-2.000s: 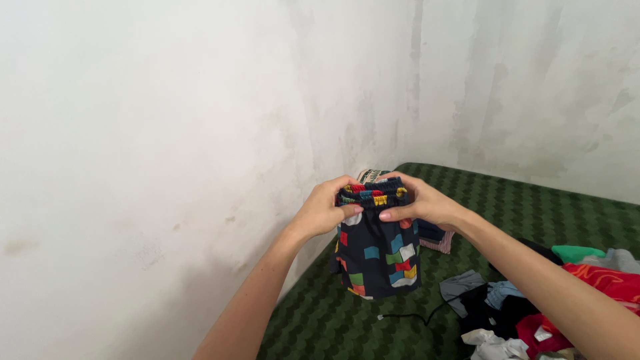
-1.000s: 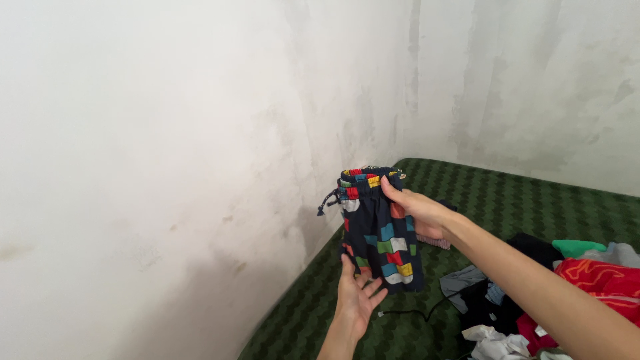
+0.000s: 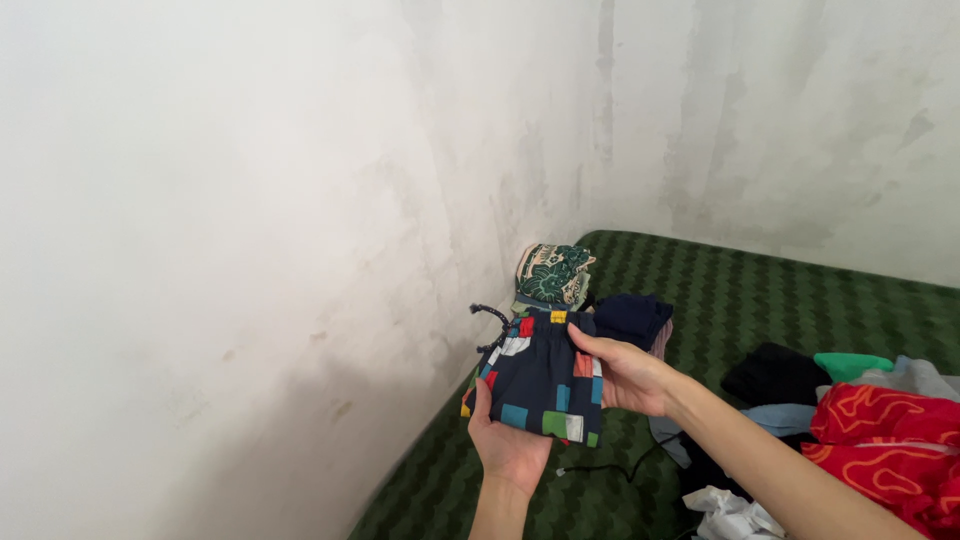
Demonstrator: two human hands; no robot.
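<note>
Folded dark navy shorts (image 3: 525,382) with multicoloured blocks and a gathered waistband are held up in both hands over the green patterned bed. My left hand (image 3: 506,446) grips the lower left part, its thumb on the front and its fingers hidden beneath. My right hand (image 3: 626,371) holds the upper right side, thumb near the waistband. A dark drawstring (image 3: 491,326) hangs out at the left. Just behind the shorts sits a stack topped by a green and cream patterned folded garment (image 3: 553,274), and a navy folded garment (image 3: 632,319) lies right of it.
A loose heap at the right holds a red garment with orange lines (image 3: 885,427), a black cloth (image 3: 776,373), a green cloth (image 3: 851,365) and a crumpled white cloth (image 3: 727,514). A black cord (image 3: 600,469) lies on the bed (image 3: 765,277). Stained walls (image 3: 337,187) border it.
The shorts have turned and look shorter, their lower part now folded up or under. My left hand has moved from the waistband to the lower left side. The stack behind shows more plainly.
</note>
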